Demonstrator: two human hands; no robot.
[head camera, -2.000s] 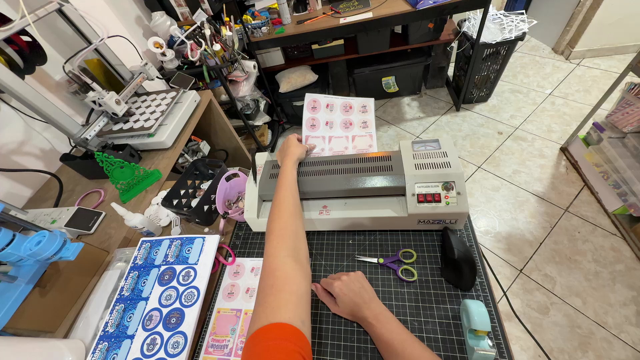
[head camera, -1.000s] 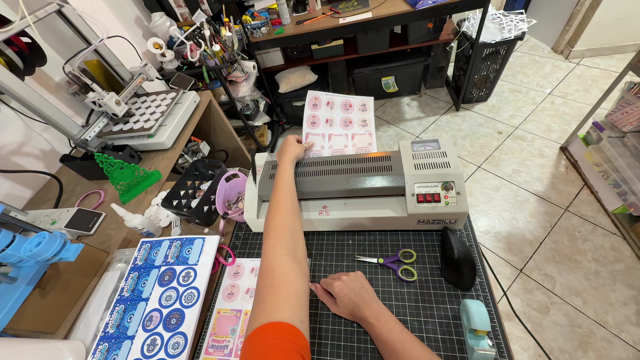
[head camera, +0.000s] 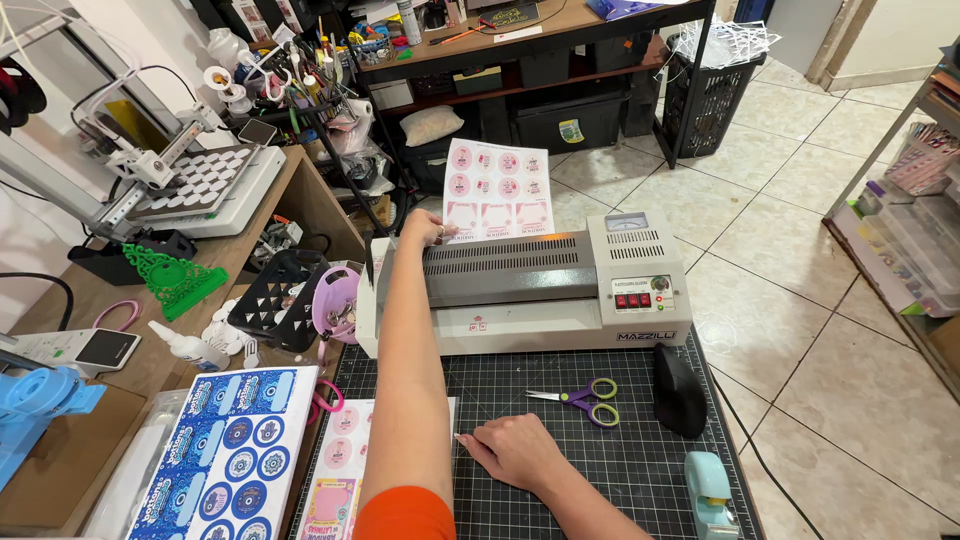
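My left hand (head camera: 426, 228) reaches over a Mazzilli laminator (head camera: 517, 300) and touches the left edge of a printed sheet with pink designs (head camera: 499, 187), which stands up out of the machine's far side. Whether the fingers pinch the sheet is hard to see. My right hand (head camera: 517, 450) rests on the black gridded cutting mat (head camera: 630, 457), fingers curled, nothing visible in it. Above and right of it lie scissors with purple and green handles (head camera: 585, 397). Another pink printed sheet (head camera: 337, 472) lies partly under my left arm. Blue printed sheets (head camera: 217, 457) are at the left.
A black mouse (head camera: 679, 394) and a mint tape dispenser (head camera: 709, 491) stand at the mat's right side. Left are a purple container (head camera: 337, 304), a black basket (head camera: 277, 300), a glue bottle (head camera: 191, 347) and a machine holding white discs (head camera: 202, 180). A cable runs down at the right.
The pink printed sheet behind the laminator stands slightly further out than two seconds ago. Both hands have stayed in about the same places.
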